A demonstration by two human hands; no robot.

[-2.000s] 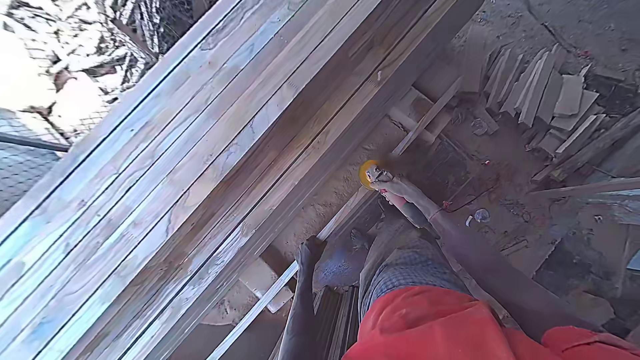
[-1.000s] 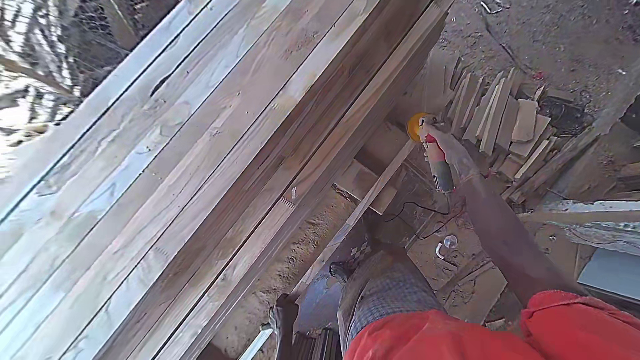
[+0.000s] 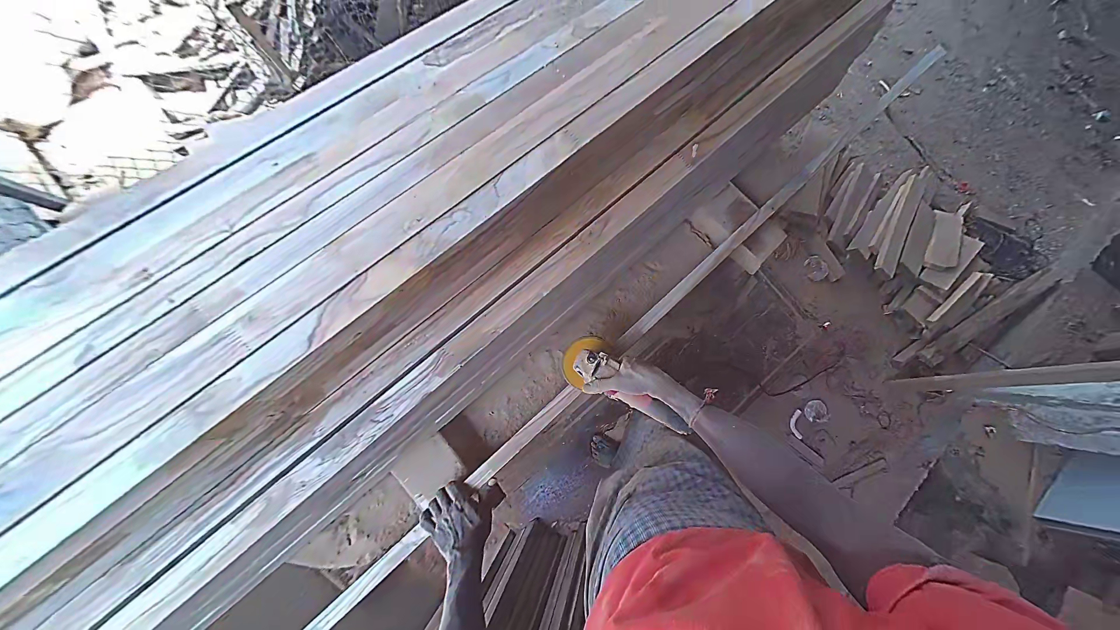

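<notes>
A long thin wooden strip (image 3: 687, 284) runs diagonally beside the stacked planks, resting across wooden blocks. My right hand (image 3: 634, 382) grips an angle grinder (image 3: 593, 360) whose yellow disc lies over the strip; whether the disc touches the wood cannot be told. Lower left, my left hand (image 3: 457, 518) is closed around the same strip, near a wooden block (image 3: 429, 466). The grinder's body is mostly hidden under my right hand and wrist.
Large stacked planks (image 3: 367, 236) fill the left and upper middle. Short wood offcuts (image 3: 910, 227) lie in a pile at right. More strips (image 3: 535, 569) lie by my legs. A cord (image 3: 805, 378) and a board (image 3: 1024, 376) are on the right.
Since one second ago, my right hand has brought the grinder back down along the strip, closer to my left hand. The left hand remains on the strip throughout.
</notes>
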